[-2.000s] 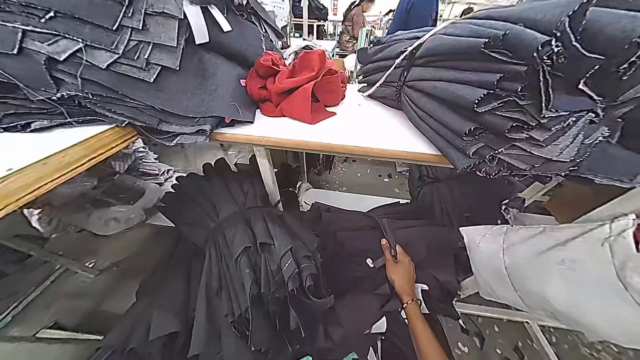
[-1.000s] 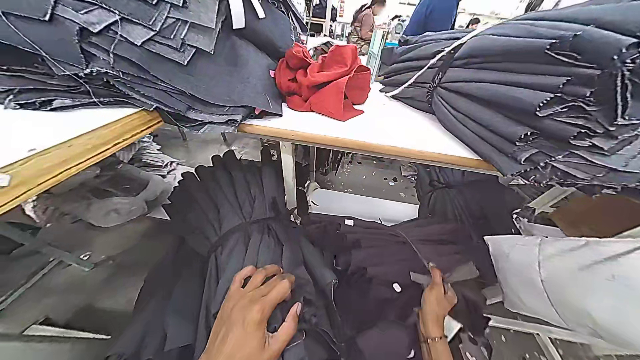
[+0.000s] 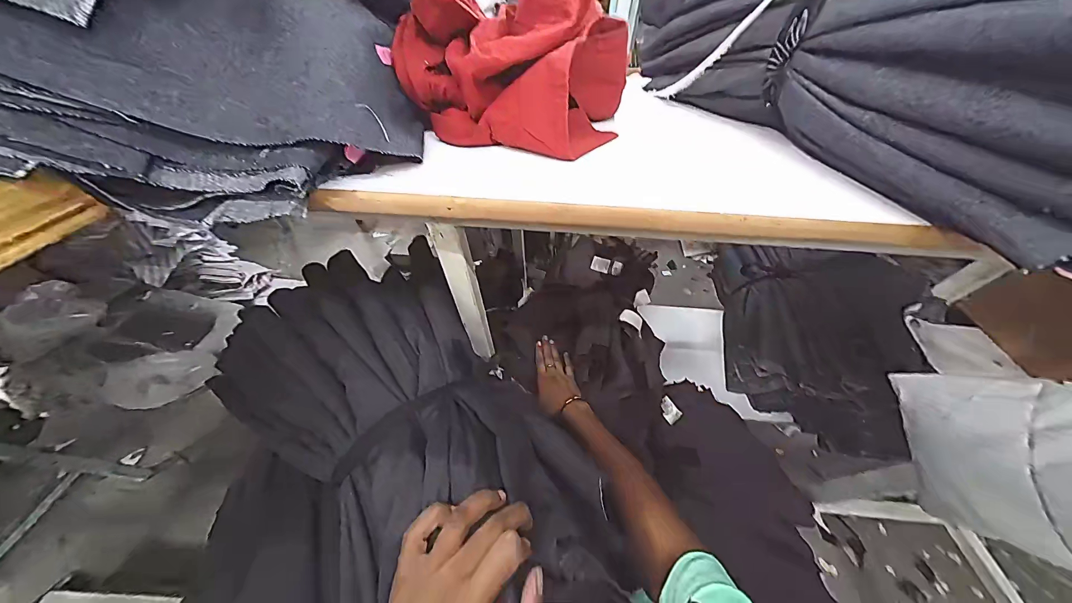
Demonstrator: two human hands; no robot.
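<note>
My left hand [image 3: 469, 548] rests with bent fingers on a tied bundle of dark grey fabric pieces [image 3: 394, 402] below the table edge; whether it grips cloth is unclear. To its upper right my right hand [image 3: 557, 381], with a thin bracelet at the wrist, lies flat with fingers extended on black fabric pieces [image 3: 712, 477]. A band of the same dark cloth circles the grey bundle around its middle. White tags show on the black fabric.
Above is a white tabletop [image 3: 670, 155] with a wooden edge, bearing crumpled red cloth [image 3: 519, 75], a stack of dark denim pieces [image 3: 209, 75] and a tied dark bundle [image 3: 921, 100]. A white sack [image 3: 988, 452] stands right. A metal table leg [image 3: 461, 289] rises behind the bundle.
The thin dark strip that my right hand held is no longer in it; that hand now lies open further in, under the table. My left hand stays on the grey bundle. The view has moved closer.
</note>
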